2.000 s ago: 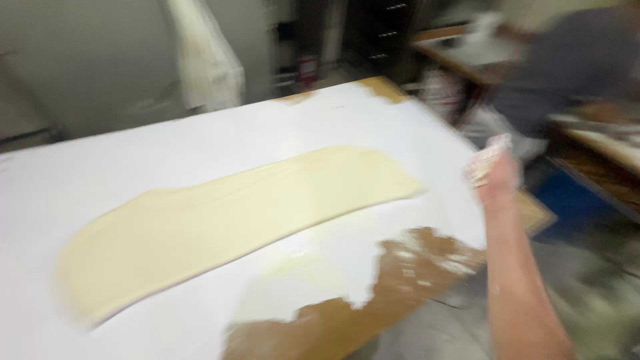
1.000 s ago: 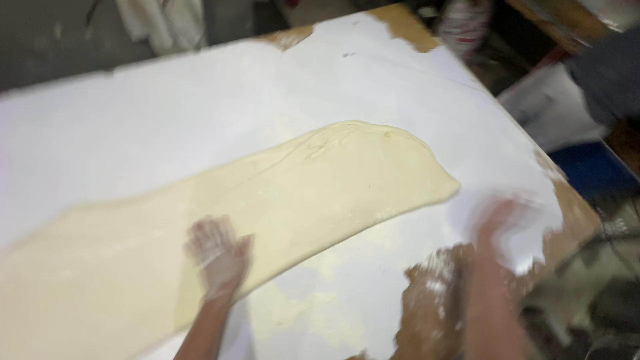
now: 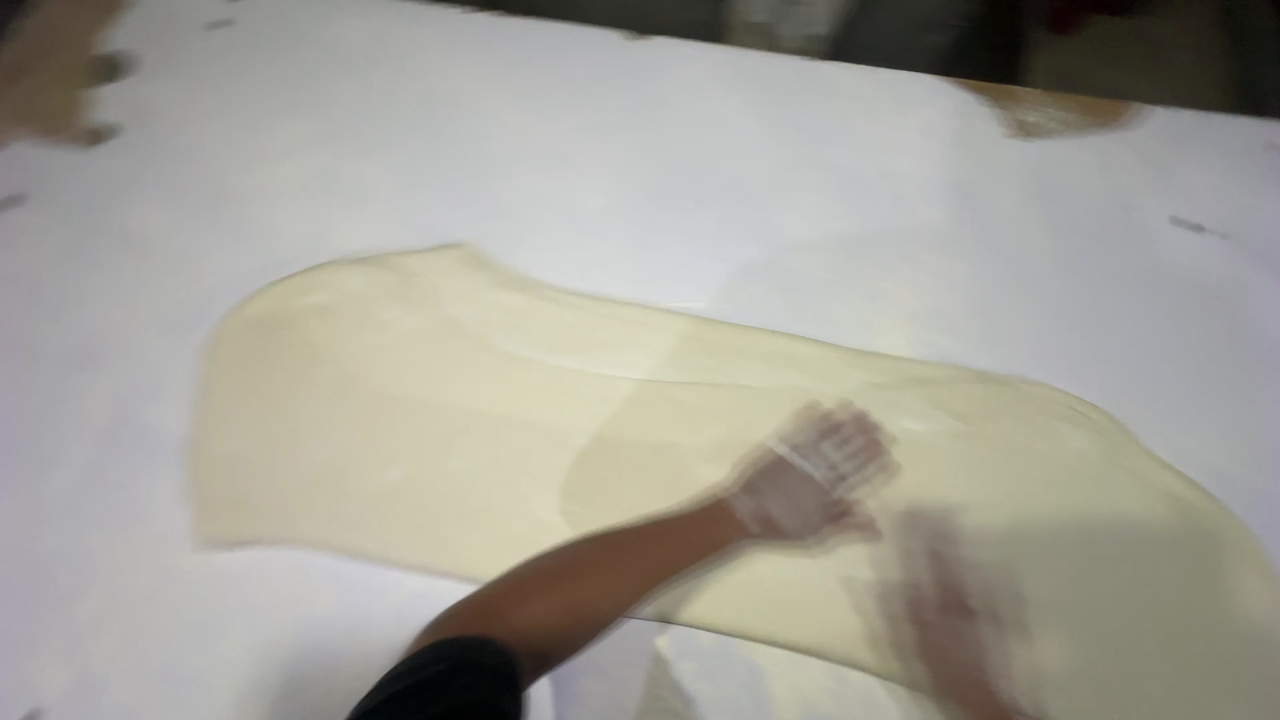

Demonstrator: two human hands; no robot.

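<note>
A long, pale yellow sheet of dough (image 3: 400,430) lies across the white table surface, with a fold line running along its far side. My left hand (image 3: 815,470), dusted with flour, is over the middle of the dough, palm down and fingers a little apart, holding nothing. Whether it touches the dough is not clear. To its right and nearer to me, my right hand (image 3: 945,600) is a strong blur over the dough; its fingers cannot be made out. The dough's right end runs out of view.
The floured white table top (image 3: 600,150) spreads around the dough. Bare brown patches show at its far left corner (image 3: 50,70) and along the far edge (image 3: 1050,108). Beyond that edge the background is dark and blurred.
The view has swung left along the table, so the dough's left end now shows. My right hand, beyond the dough's right end a second ago, is now over the dough beside my left.
</note>
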